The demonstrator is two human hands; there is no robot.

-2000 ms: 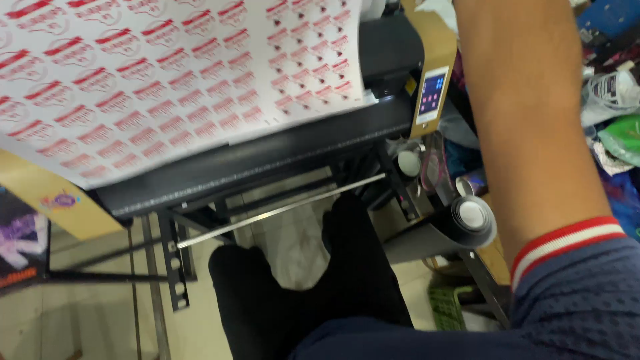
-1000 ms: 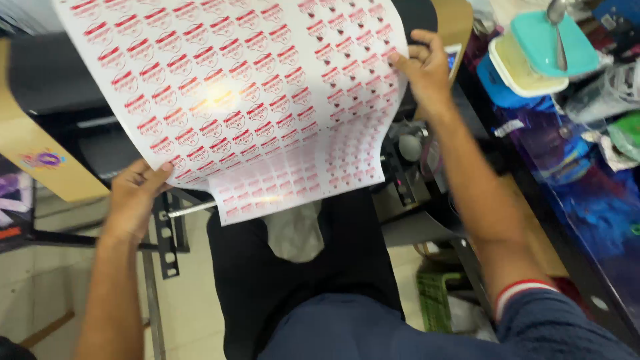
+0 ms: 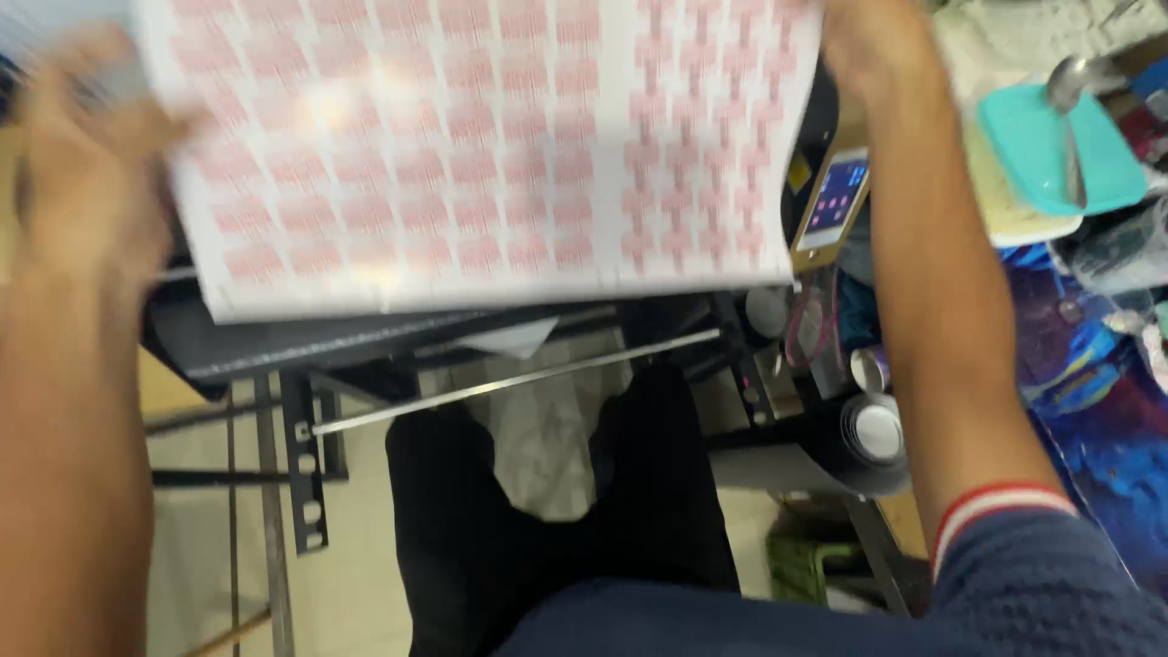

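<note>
A white sheet printed with rows of red labels (image 3: 411, 182) spans the upper view, blurred by motion, over a black wide-format printer or cutting plotter (image 3: 274, 347). My right hand (image 3: 862, 41) grips the sheet's upper right edge. At its left edge is my left hand (image 3: 100, 155), blurred, fingers spread; whether it grips the paper cannot be told. The sheet's lower edge hangs above the machine's front ledge. The machine's control panel with a lit screen (image 3: 835, 201) shows between the sheet and my right forearm.
A thin metal rod (image 3: 511, 383) crosses the black stand below. Rolled material (image 3: 876, 433) lies at the right of the stand. Farther right, a turquoise lid (image 3: 1045, 155) with a metal spoon (image 3: 1072, 137) sits on a container. A green plastic basket (image 3: 798, 561) stands low down.
Two seconds ago the sheet lay over the machine; one second ago both hands held its side edges, its lower part curled. Now the hands and sheet are farther up in view, and the rod is uncovered.
</note>
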